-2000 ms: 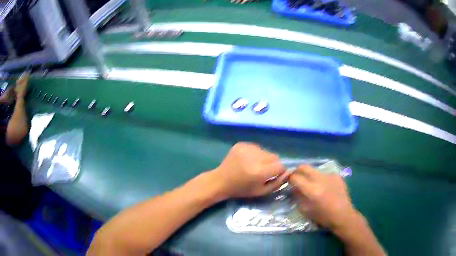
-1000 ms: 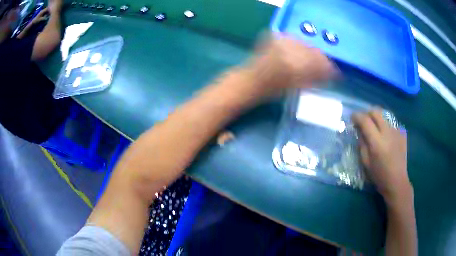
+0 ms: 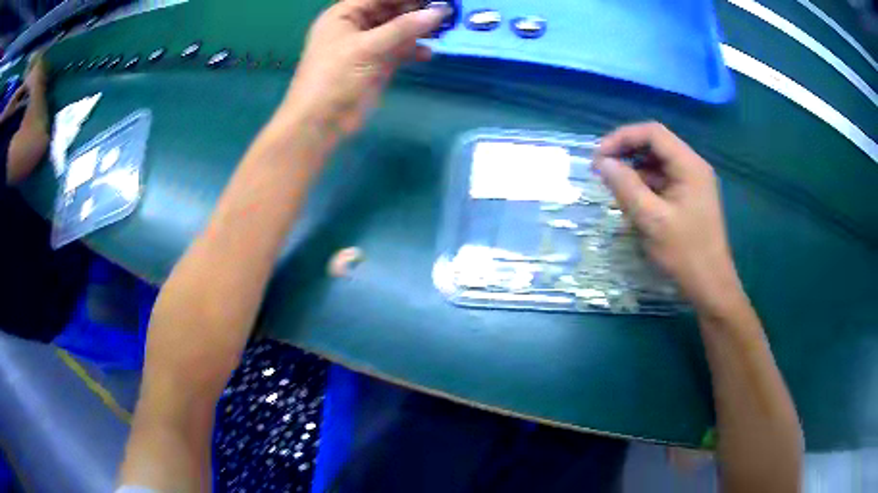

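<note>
My left hand [image 3: 361,48] is at the top, by the left end of the light-blue tray [image 3: 626,63], its fingertips closed on a dark round component [image 3: 442,17]. Two round components with shiny centres [image 3: 483,19] lie in the tray beside it. My right hand [image 3: 669,193] is over the right part of the clear plastic box [image 3: 452,207], thumb and fingertips close together; whether they hold a piece cannot be told. The box holds many small pale flat pieces [image 3: 597,250] and a white paper [image 3: 520,171].
A small pale scrap [image 3: 346,261] lies on the green bench left of the box. Further left are a row of round components [image 3: 191,48], a second clear box [image 3: 101,178], white tissue [image 3: 72,125] and another person's arm [image 3: 29,125]. A bin of shiny-centred components [image 3: 270,414] is below the bench edge.
My left hand has moved from above the box to the tray's left end and now shows a round component in its fingers. My right hand stays over the box, fingertips closer together. The view has shifted.
</note>
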